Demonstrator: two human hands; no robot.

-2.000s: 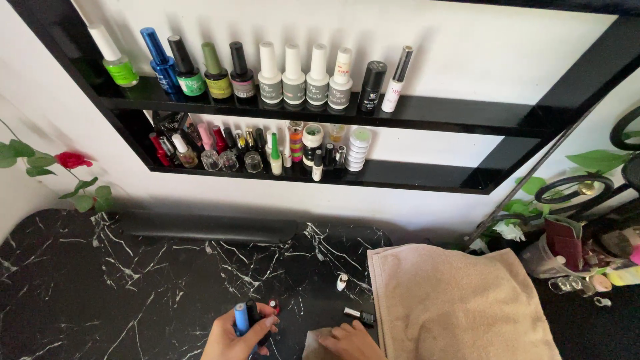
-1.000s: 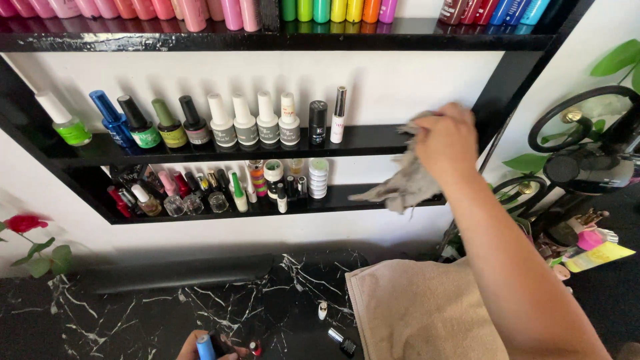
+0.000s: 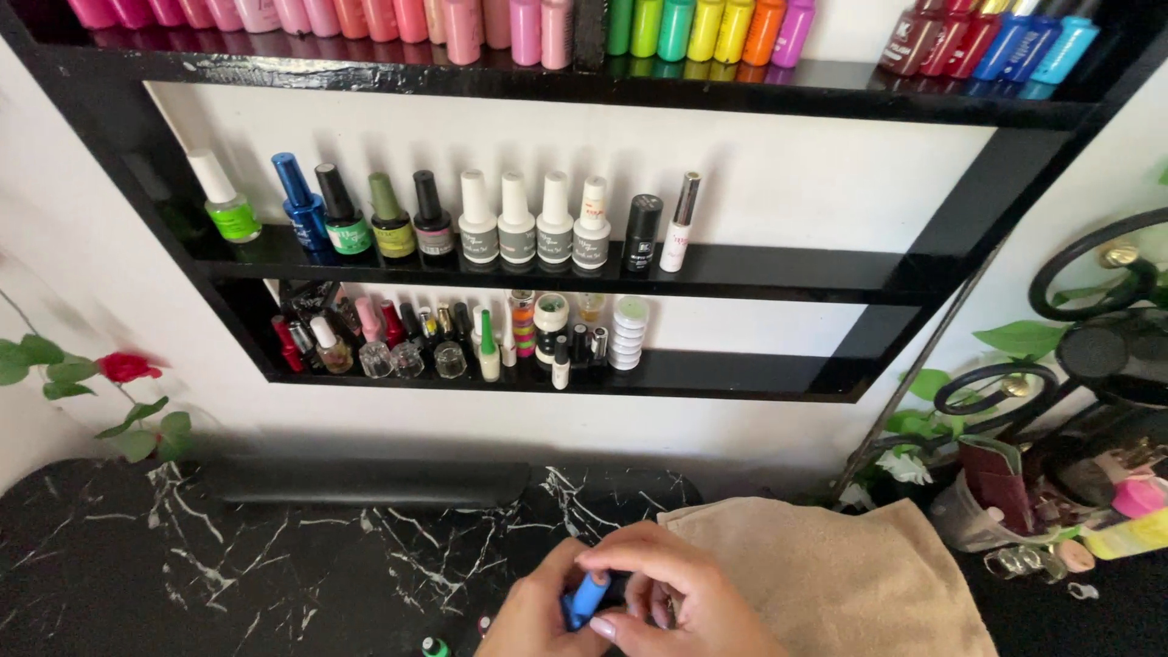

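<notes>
At the bottom centre of the view, my left hand (image 3: 540, 607) is closed around a blue nail polish bottle (image 3: 584, 598). My right hand (image 3: 680, 593) meets it from the right, its fingers curled at the bottle's blue cap; a dark object shows between the hands, too hidden to name. No grey cloth is visible. Just left of the hands, a small bottle with a green part (image 3: 435, 647) is at the lower edge. On the middle shelf (image 3: 776, 269) polish bottles stand in a row, among them a blue one (image 3: 299, 205) and several white-capped ones (image 3: 517, 224).
A beige towel (image 3: 821, 575) lies on the black marbled tabletop (image 3: 301, 566), right of my hands. Small bottles and stacked jars (image 3: 630, 333) line the lowest shelf. An artificial red rose (image 3: 128, 367) hangs at left; a tub of items (image 3: 976, 511) and a black-framed mirror stand at right.
My right hand, holding a grey cloth at the shelves' right side a second ago, has come down beside my left hand and no longer shows the cloth.
</notes>
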